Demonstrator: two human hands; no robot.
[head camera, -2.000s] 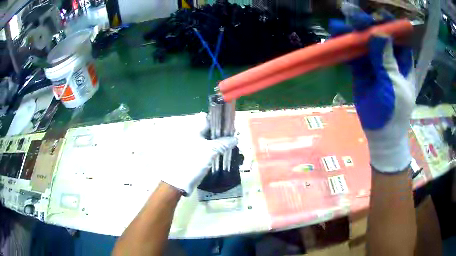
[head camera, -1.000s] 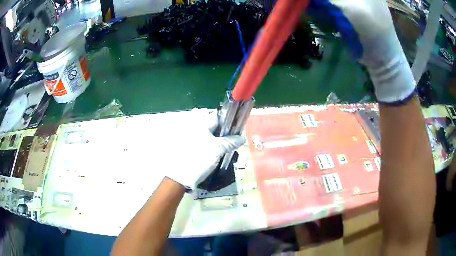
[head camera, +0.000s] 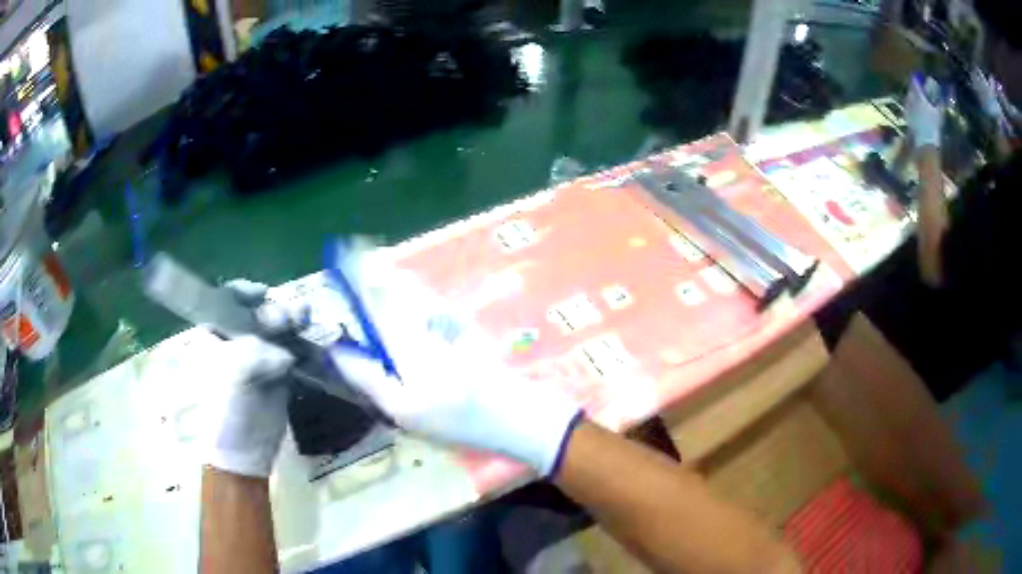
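Observation:
A bundle of silver-grey metal tubes (head camera: 207, 301) is tilted above the bench, blurred by motion. My left hand (head camera: 244, 409), in a white glove, grips the bundle around its middle. My right hand (head camera: 448, 392), in a white glove with a blue edge, is at the bundle's lower right end and closes on it; its fingers are blurred and hide that end. The black pad (head camera: 325, 424) lies on a grey plate under the hands. No red rods show in the tubes' visible end.
Metal tubes with black ends (head camera: 723, 238) lie on the pink-red sheet (head camera: 538, 269). An open carton (head camera: 745, 420) with red rods (head camera: 854, 533) is at the near right. A white bucket (head camera: 39, 297) stands left, black parts (head camera: 347, 95) behind. Another person's gloved hand (head camera: 925, 112) is far right.
The view has swung right. The red rods held over the tubes no longer show in my right hand, which has come down to the tubes. The bundle has gone from near upright to strongly tilted.

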